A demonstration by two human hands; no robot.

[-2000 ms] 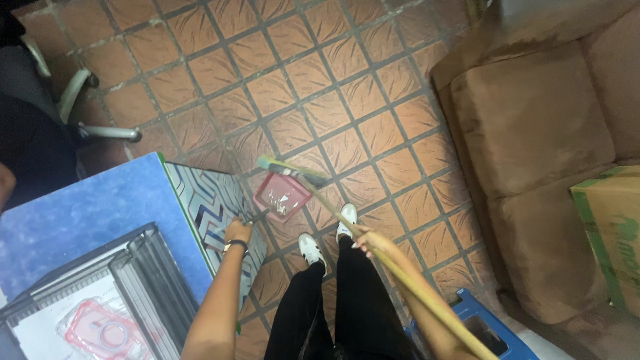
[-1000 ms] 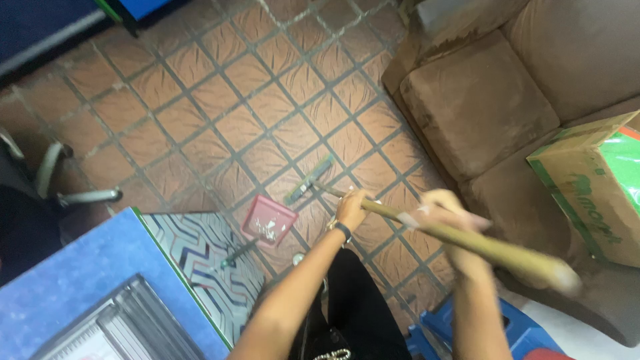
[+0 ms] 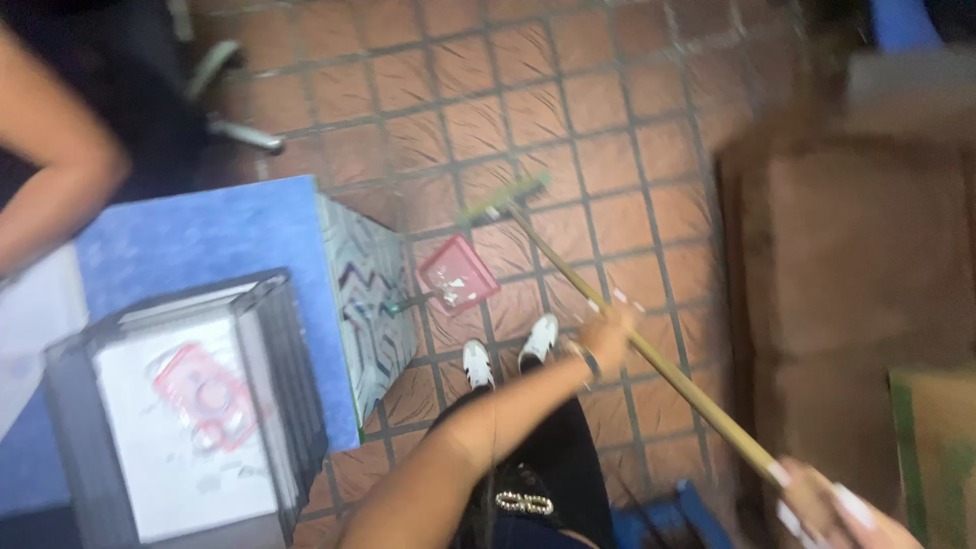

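Observation:
My left hand [image 3: 610, 332] grips the wooden broom handle [image 3: 686, 393] about midway, its arm crossing in front of my legs. Lower right, my right hand [image 3: 831, 507] is closed around the handle near its upper end, blurred. The handle slants up and left to a broom head with greenish bristles [image 3: 505, 200] on the tiled floor. Just below the broom head lies a pink dustpan [image 3: 460, 267] with small white scraps in it. The dustpan's dark handle [image 3: 412, 303] points toward the patterned side of the desk.
A blue-topped desk [image 3: 206, 221] at left bears stacked dark trays [image 3: 305, 427] and a pink phone case [image 3: 206, 396]. Another person's arm [image 3: 61, 145] and a chair leg [image 3: 248, 137] are beyond. At right stand a brown sofa [image 3: 862, 290], a cardboard box [image 3: 945, 457] and a blue plastic object [image 3: 671, 518].
My left hand, off the broom two seconds ago, is now on its handle. The broom head has moved from beside the dustpan to above it. Another person's arm has come into view.

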